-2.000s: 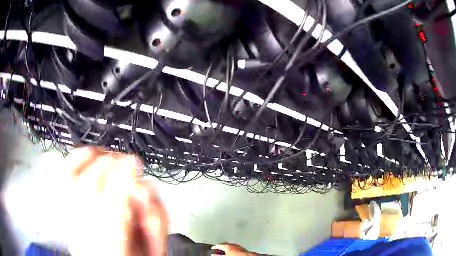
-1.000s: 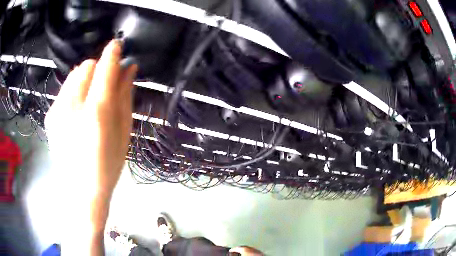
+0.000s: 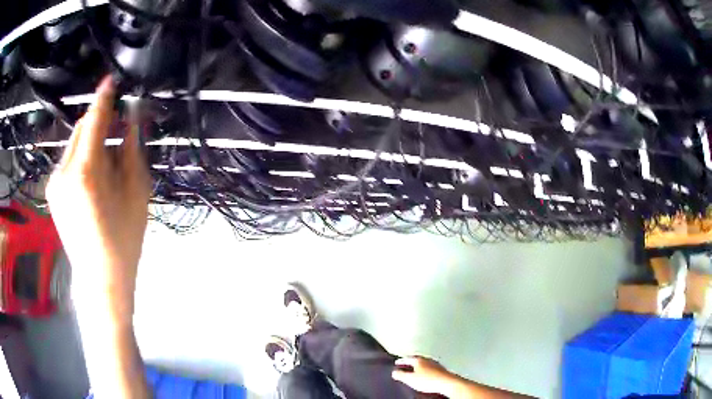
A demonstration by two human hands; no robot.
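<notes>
Black curved units with rounded ends lie in rows on white-edged rack shelves; one pale-lit unit (image 3: 134, 61) is at the upper left and a unit with two dark dots (image 3: 398, 62) is at upper centre. My left hand (image 3: 101, 175) is raised at the left, index finger extended towards the shelf edge just below the upper-left unit. It is blurred and holds nothing visible; contact cannot be told. My right hand (image 3: 421, 376) is low beside my dark trousers, fingers loosely bent, with nothing visible in it.
Thin black cables (image 3: 336, 222) hang in loops off the rack. A red stool (image 3: 31, 269) stands at the left. Blue totes (image 3: 624, 354) stand at lower right, another blue tote (image 3: 195, 386) at lower left. Cartons (image 3: 636, 298) and a yellow-orange bench (image 3: 679, 231) are at the right.
My left hand has moved left and slightly down in view, away from the unit its finger was at. The view has shifted, showing more of my legs, right hand and the red stool.
</notes>
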